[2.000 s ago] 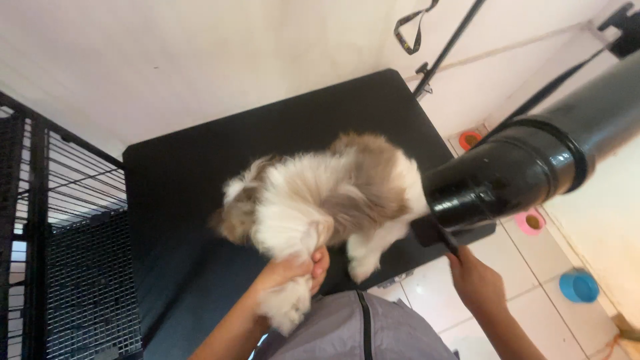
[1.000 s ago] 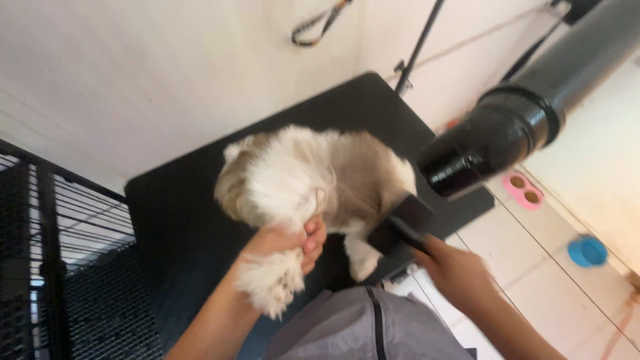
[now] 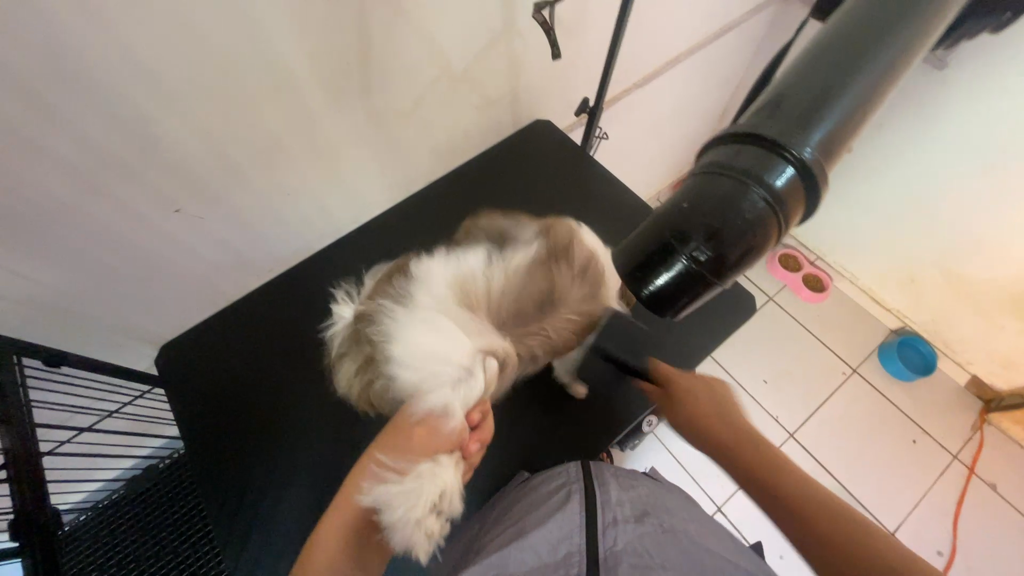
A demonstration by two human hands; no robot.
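A small long-haired dog (image 3: 512,296), white with brown-grey patches, is on a black grooming table (image 3: 264,368). My left hand (image 3: 448,436) grips one of its front legs, and the fluffy white paw sticks out below my fist. In my right hand (image 3: 692,400) is a black grooming brush (image 3: 620,344), its flat head close to the dog's rear; blur hides whether it touches the coat. The open end of a black dryer nozzle (image 3: 688,256) hangs over the table just beside the dog's hindquarters. The dog's face is turned away from view.
A black wire cage (image 3: 88,424) stands at the left. Behind the table's corner rises a black metal post (image 3: 608,76), with a black strap (image 3: 548,28) near it. A pink double bowl (image 3: 800,276), a blue bowl (image 3: 908,356) and an orange cord (image 3: 964,488) lie on the tiled floor.
The brush, hardly visible two seconds ago by the nozzle, showed near the hind leg one second ago and is now closer to the rump. My left hand still holds the leg. The view has shifted.
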